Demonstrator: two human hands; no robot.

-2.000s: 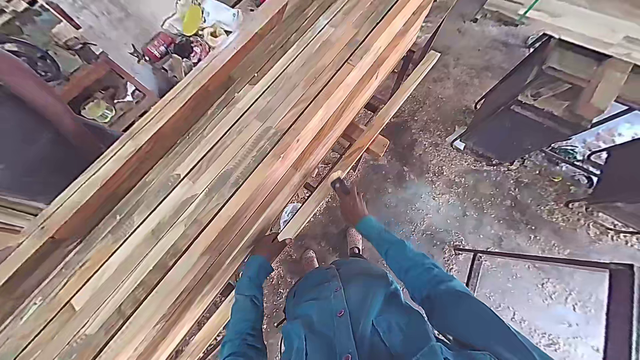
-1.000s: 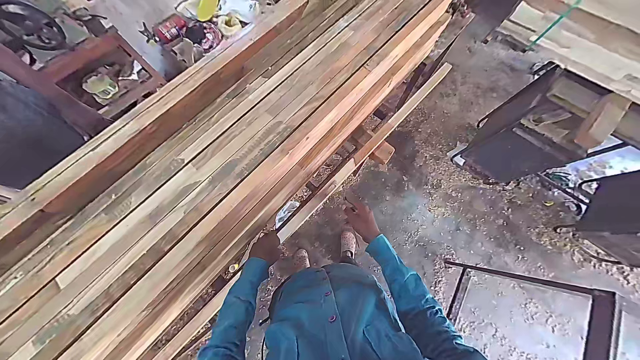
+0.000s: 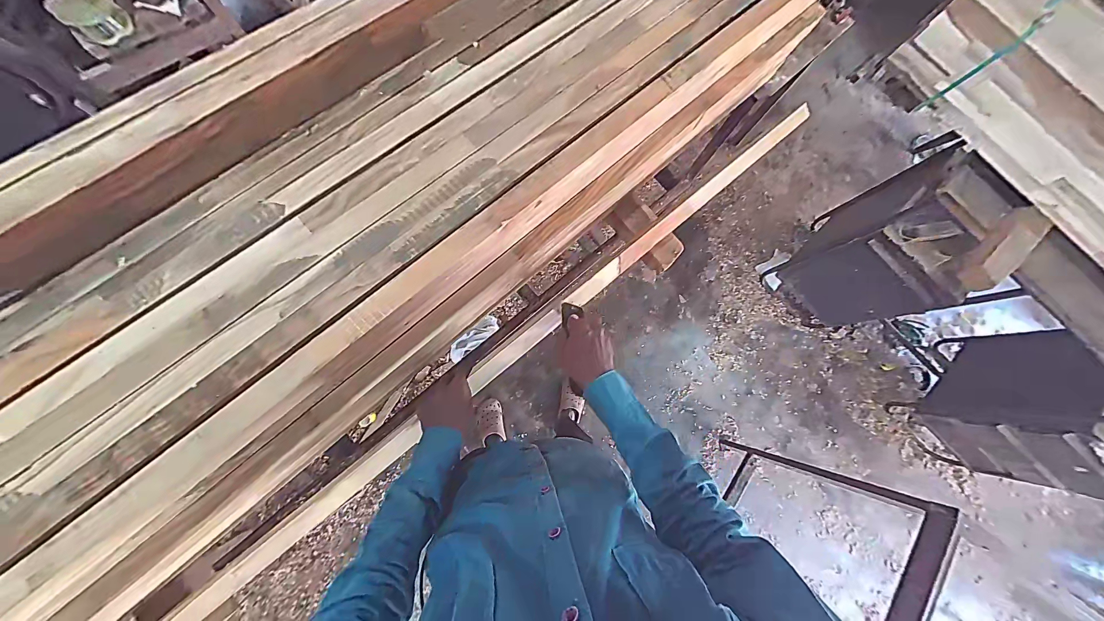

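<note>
A long narrow wooden strip [image 3: 733, 177] runs diagonally beside a wide stack of long wooden boards [image 3: 414, 216]. My left hand [image 3: 447, 404] grips the strip near its middle, with its fingers over the side toward the stack. Farther up the strip, at its outer edge, my right hand [image 3: 588, 349] is closed on a small dark tool [image 3: 570, 314], whose kind I cannot tell. A wooden block [image 3: 662, 253] juts out from under the strip.
Wood shavings lie on the floor [image 3: 690, 345]. At the right stand dark metal-framed pieces [image 3: 871, 267] under more boards [image 3: 1018, 95]. A metal frame [image 3: 936, 552] lies at lower right. White plastic [image 3: 474, 336] shows in the gap beside the strip.
My right hand was nearer my body and just off the strip one second ago; now it is at the strip's edge. My left hand stays on the strip. The view has come closer to the boards.
</note>
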